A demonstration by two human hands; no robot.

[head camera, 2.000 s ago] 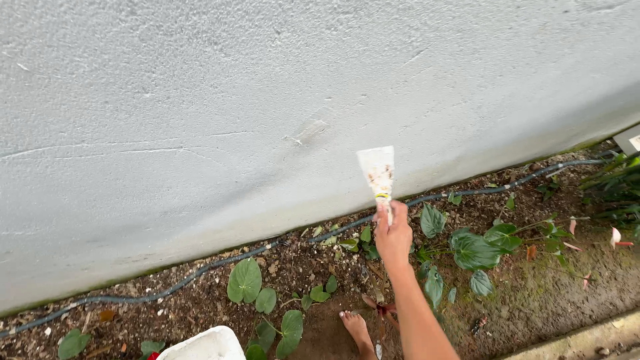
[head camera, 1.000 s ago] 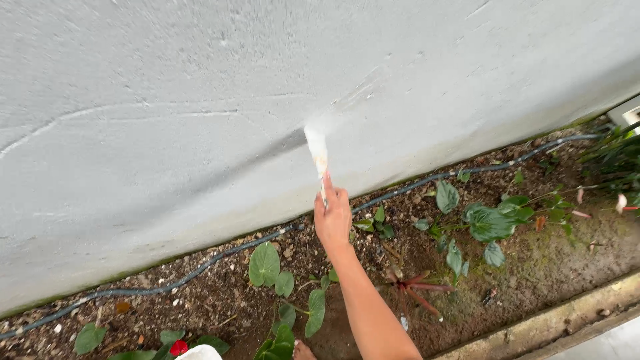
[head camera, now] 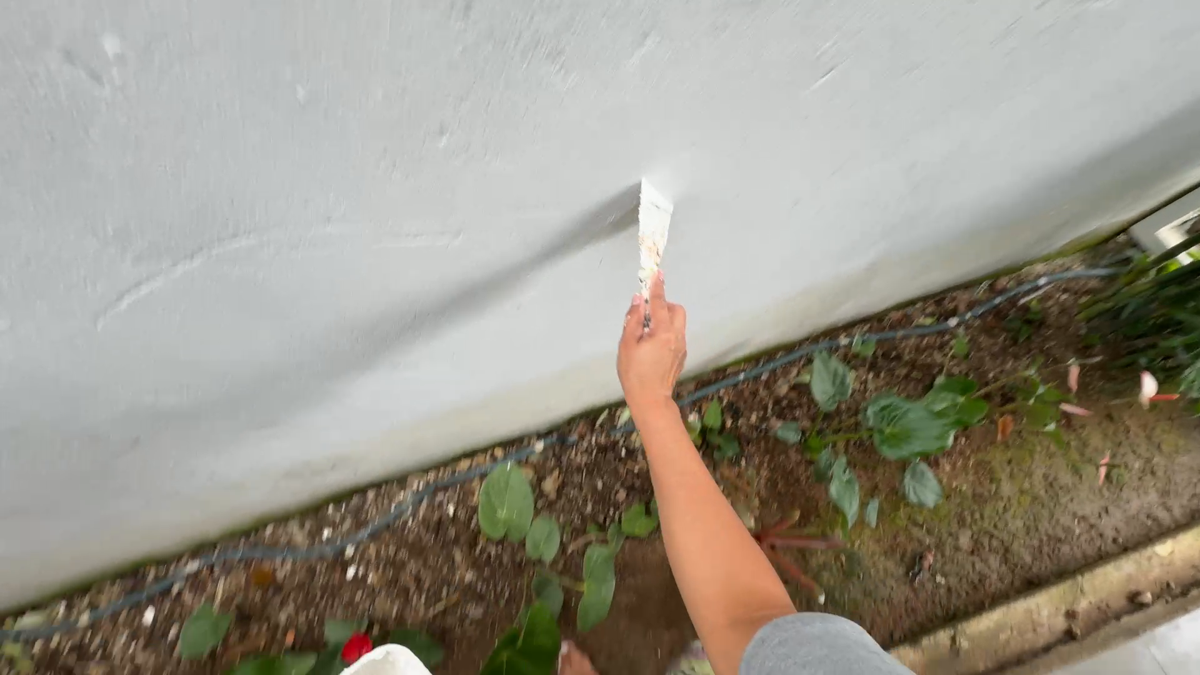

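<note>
My right hand (head camera: 653, 352) grips the handle of a putty knife (head camera: 653, 234), its blade smeared with white and spotted with brown. The blade's far edge meets the light grey painted wall (head camera: 375, 309), and a shadow runs down and left from it. Shallow raised lines and small rough patches mark the wall left of the blade. My left hand is out of view. At the bottom edge, part of a white container (head camera: 386, 661) shows; whether a hand holds it cannot be seen.
Along the wall's foot runs a grey hose (head camera: 403, 511) over a soil bed with leafy plants (head camera: 909, 427). A red flower (head camera: 356, 647) is beside the white container. A concrete curb (head camera: 1059, 600) edges the bed at lower right. Part of a bare foot (head camera: 575, 659) shows at the bottom.
Two seconds ago the putty knife was held clear with its blade face showing; by one second ago it had come to the wall, turned nearly edge-on. It remains at the wall now.
</note>
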